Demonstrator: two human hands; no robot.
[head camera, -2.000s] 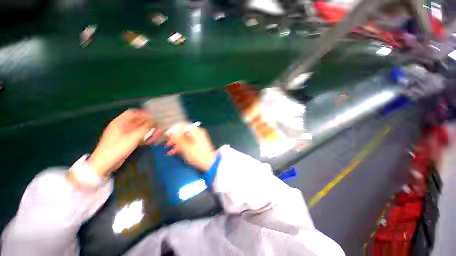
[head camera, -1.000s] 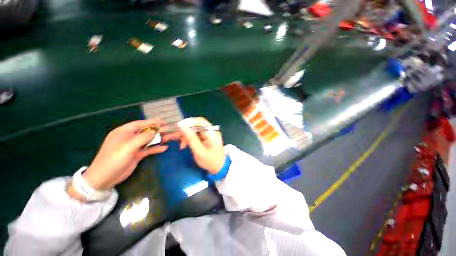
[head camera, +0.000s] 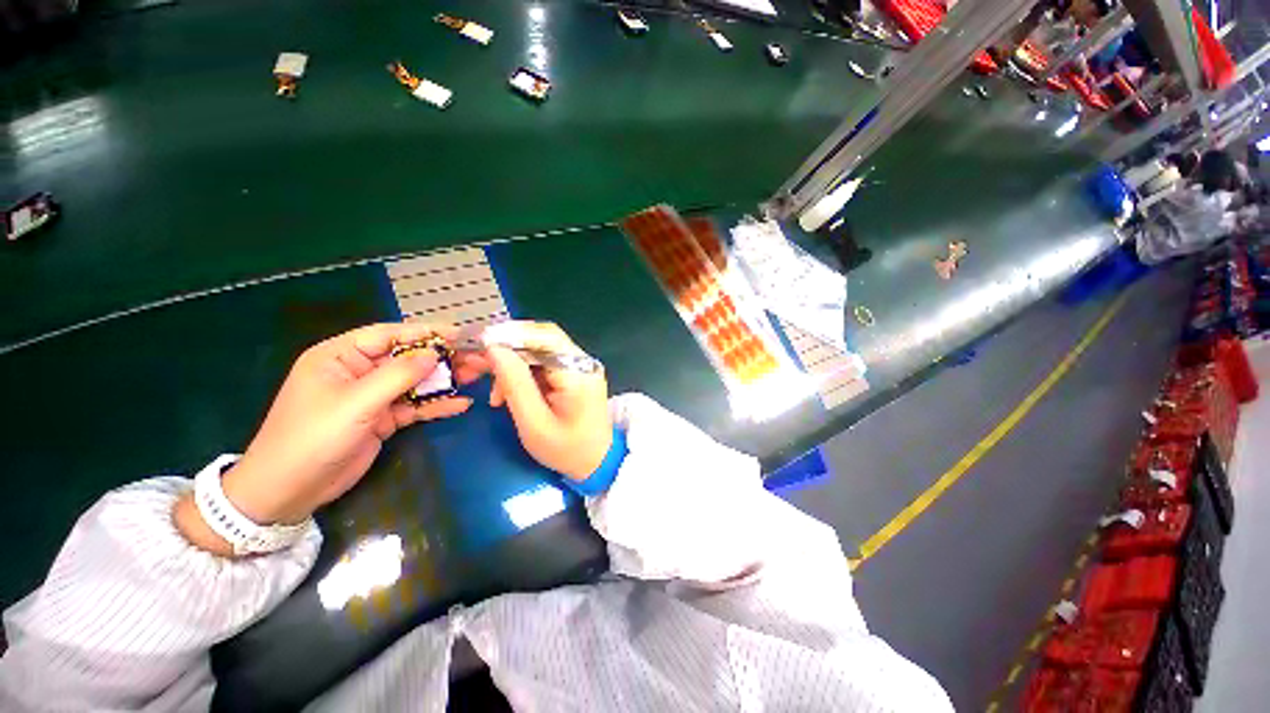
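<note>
My left hand (head camera: 334, 414) holds a small device module (head camera: 435, 379), dark-edged with a pale face, between thumb and fingers. My right hand (head camera: 554, 404) holds tweezers (head camera: 536, 354) with a whitish grip, their tip end at the module's upper right edge. Whether the tip touches the module is hard to tell. Behind the hands lie beige strips (head camera: 449, 290) on a blue liner (head camera: 481, 488), which extends below the hands. Amber stickers (head camera: 390, 522) show faintly left of the liner, beside glare.
Orange stickers (head camera: 708, 300) lie to the right, beside a crumpled clear bag (head camera: 797, 279) and a spare strip sheet (head camera: 825, 365). A white bottle (head camera: 832, 205) stands near a metal post (head camera: 905, 105). Several modules lie on the green belt (head camera: 348, 153). Red trays (head camera: 1128, 599) are at far right.
The view is sharper and has shifted slightly. The hands have stayed close together, with the module now showing its pale face more clearly. The modules on the belt have changed position.
</note>
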